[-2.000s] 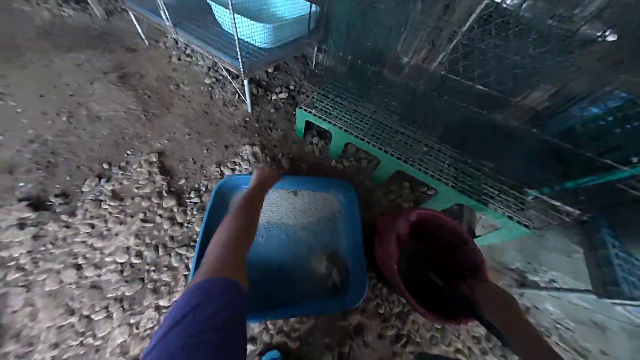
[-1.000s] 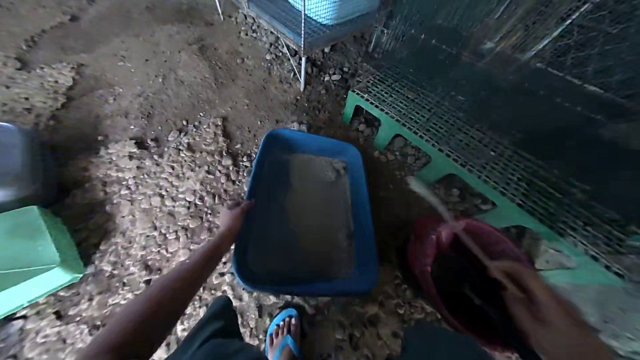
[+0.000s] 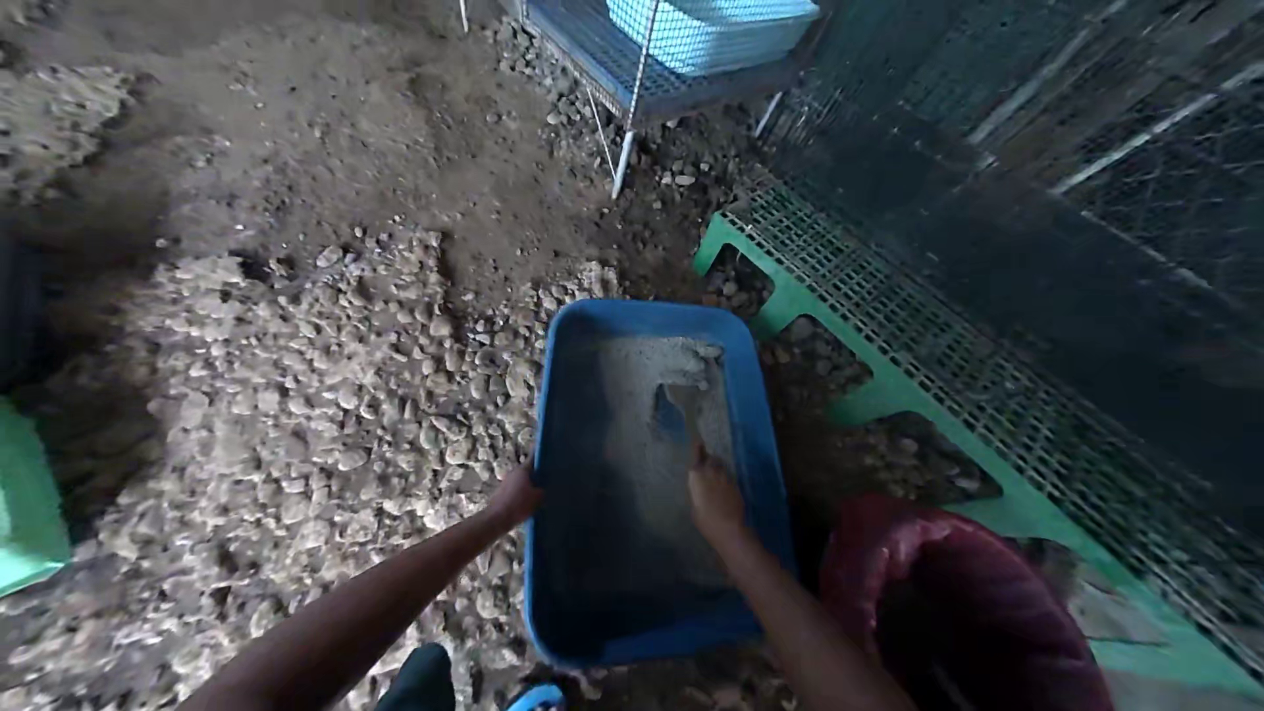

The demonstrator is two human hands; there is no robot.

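Note:
A blue plastic tray (image 3: 549, 592) lies on stony ground, with pale grey granular material (image 3: 632, 380) spread over its bottom, thicker at the far end. My left hand (image 3: 515, 494) grips the tray's left rim. Inside the tray, my right hand (image 3: 713, 489) is closed on the handle of a flat scraper or small spatula (image 3: 688, 400). Its blade touches the grey material, and a patch of blue tray bottom shows beside it. To the right of the tray stands a dark red container (image 3: 889, 538), its inside in shadow.
A green plastic slatted platform (image 3: 889, 380) runs along the right. Ahead stands a wire-mesh cage (image 3: 632, 109) on thin legs, holding a light-blue basket (image 3: 691, 44). A green object (image 3: 30, 504) lies at the left edge. A blue sandal (image 3: 538, 697) shows at the bottom.
My right hand has moved with the tool from over the red container into the tray. A bare blue patch now shows in the grey material. My left hand stays on the left rim.

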